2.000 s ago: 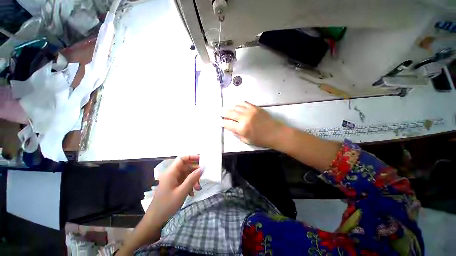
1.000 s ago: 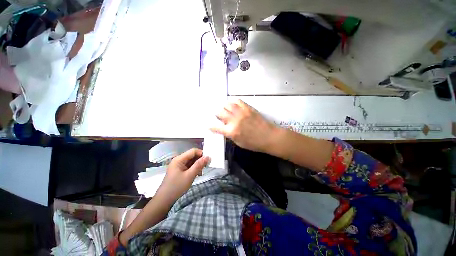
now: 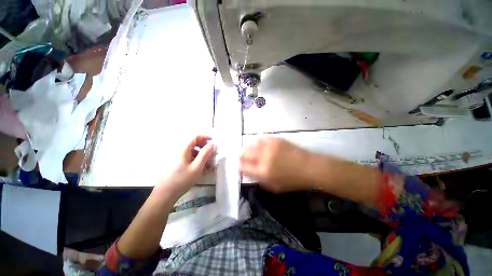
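Observation:
A long white fabric strip (image 3: 227, 156) runs from under the presser foot (image 3: 244, 97) of the off-white sewing machine (image 3: 323, 27) down over the table's front edge. My left hand (image 3: 195, 161) holds the strip's left edge between thumb and fingers. My right hand (image 3: 272, 164) is blurred, at the strip's right edge; its fingertips touch or nearly touch it, and its grip cannot be made out. White layered pieces (image 3: 189, 226) lie on the grey-white check cloth (image 3: 221, 256) over my lap.
White scraps (image 3: 51, 118) are heaped left of the table (image 3: 145, 108). Right of the needle lie a yellow-handled tool (image 3: 366, 117), a black pouch (image 3: 326, 70) and metal scissors-like tools (image 3: 448, 105). Ruled markings (image 3: 431, 160) run along the table front.
My left hand has moved from the strip's lower end up onto the table beside it. My right hand has shifted slightly right and is blurred. The view has tilted, showing more of the machine head.

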